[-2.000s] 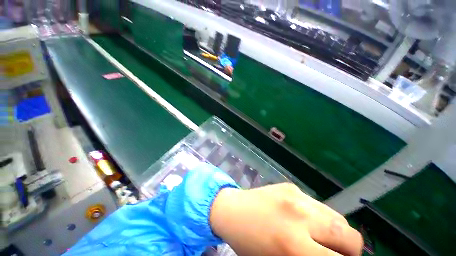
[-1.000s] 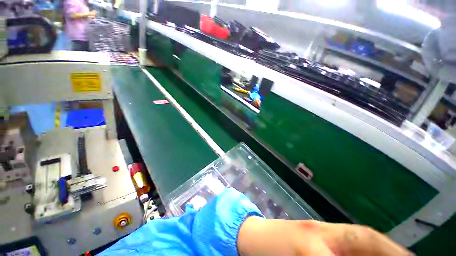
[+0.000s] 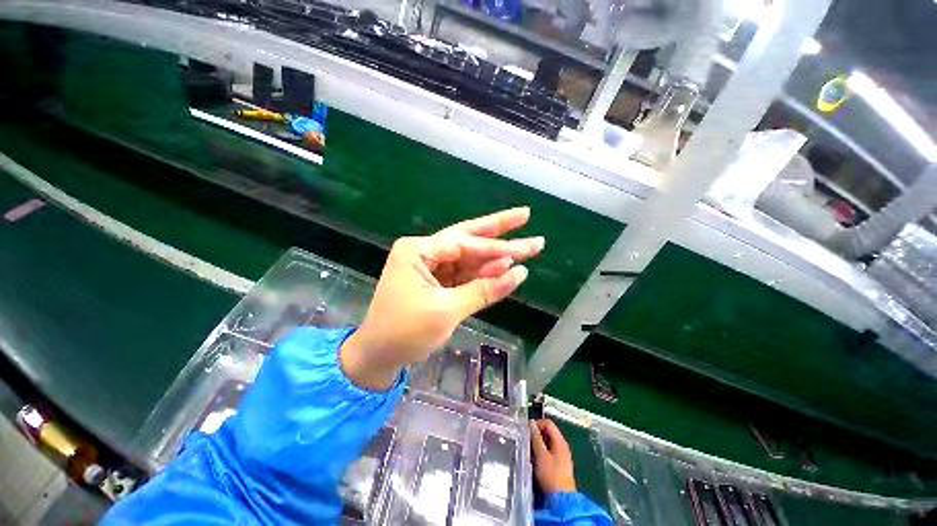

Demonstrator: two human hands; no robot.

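Note:
A stack of clear blister trays lies in front of me, with dark phone units in several pockets. One phone unit sits in the upper right pocket. My left hand is raised over the tray, thumb and fingers apart, with nothing visible in it. My right hand is small and low, at the tray's right edge. Its fingers are beside a small dark thing; whether it grips this is unclear.
The green conveyor belt runs at the left, with a pinkish piece on it. A white post rises right of the tray. Several dark units lie at the lower right. A neighbouring clear tray is beside them. A red-and-yellow object is lower left.
The view has swung right, and the bench machine has left it. My left hand has come up from the lower edge and shows spread fingers. My right hand and the units at the right now show.

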